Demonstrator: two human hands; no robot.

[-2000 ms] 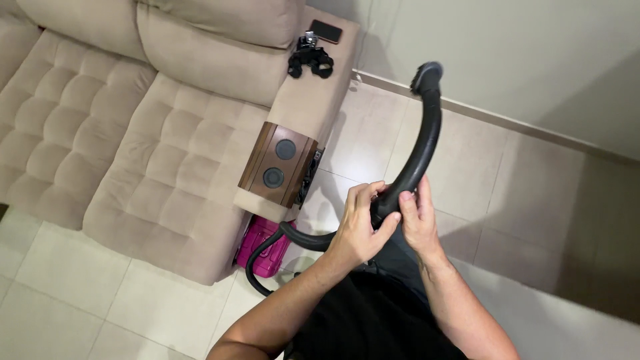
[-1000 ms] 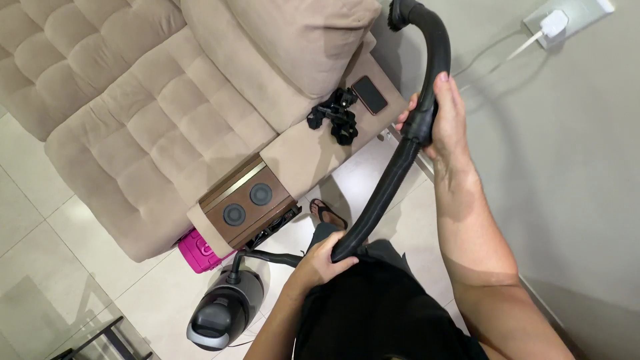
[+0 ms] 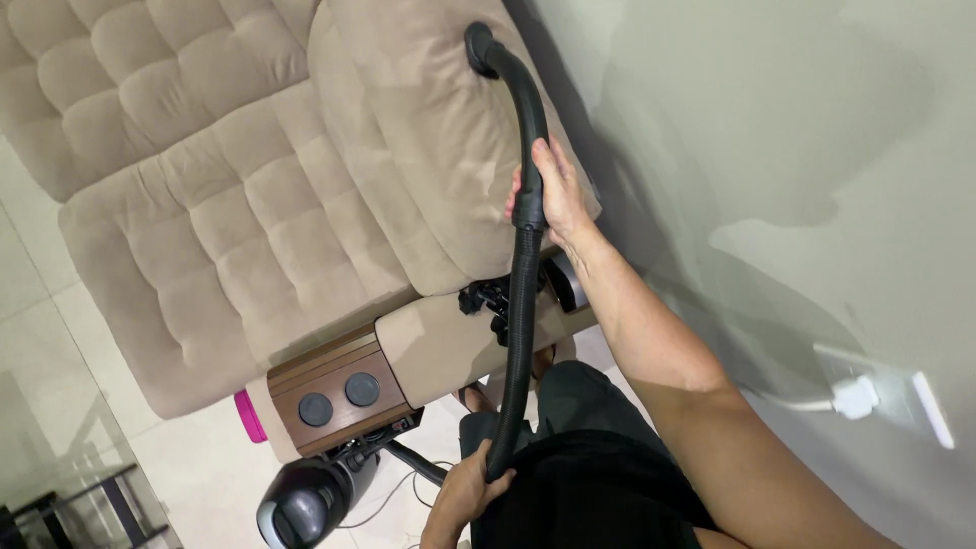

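Observation:
My right hand (image 3: 559, 187) is wrapped around the curved handle (image 3: 529, 126) of a black vacuum cleaner hose. A round brush nozzle (image 3: 479, 50) at its far end rests against the top of the beige sofa's back cushion (image 3: 427, 145). Lower down, my left hand (image 3: 465, 488) grips the ribbed vacuum hose (image 3: 521, 320) near my waist. The canister vacuum cleaner (image 3: 313, 499) sits on the floor at the lower left, beside the sofa arm.
A wooden tray with two round cup inserts (image 3: 339, 396) lies over the sofa arm (image 3: 438, 343), with a black strapped item (image 3: 488, 299) and a phone (image 3: 566, 282) behind. A white plug (image 3: 854, 397) is in the right wall. A pink object (image 3: 250, 415) shows below.
The nozzle, near the wall side a second ago, is now against the back cushion. My right hand has moved along with the handle. The view has shifted towards the sofa back.

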